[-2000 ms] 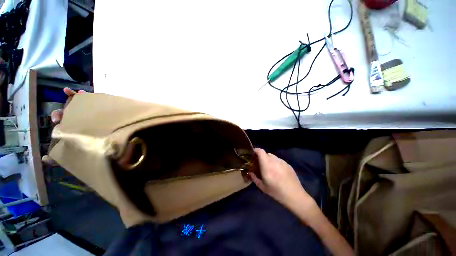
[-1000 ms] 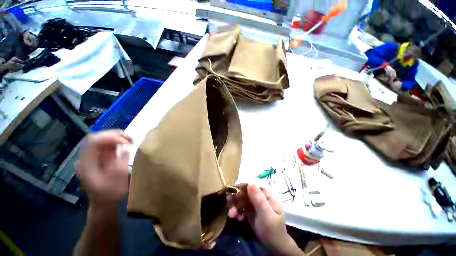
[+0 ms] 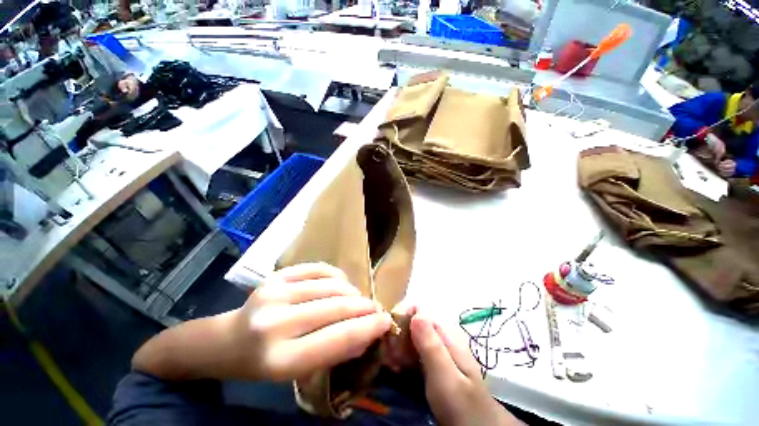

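A tan-brown bag (image 3: pixel 337 229) stands tilted at the near table edge, its dark mouth facing up and right. My left hand (image 3: pixel 304 320) lies over the bag's near part, its fingertips pinching at the zipper end near the mouth. My right hand (image 3: pixel 445 366) grips the bag's edge at the same spot, from the right. The fingertips of both hands almost meet. What lies between them is too small to tell. The green awl (image 3: pixel 481 315) and the snips (image 3: pixel 528 343) lie on the table with black cord.
Stacked brown bags (image 3: pixel 474 125) are at the far side, more brown bags (image 3: pixel 649 200) at the right. A red-and-white can (image 3: pixel 569 283) with a brush stands beyond the awl. A blue crate (image 3: pixel 270 200) is left of the white table (image 3: pixel 533 229). A person (image 3: pixel 714 125) sits far right.
My left hand has come from left of the bag to its zipper end, beside my right hand. Earlier the bag lay nearer my lap with its mouth facing me. The view has tilted up.
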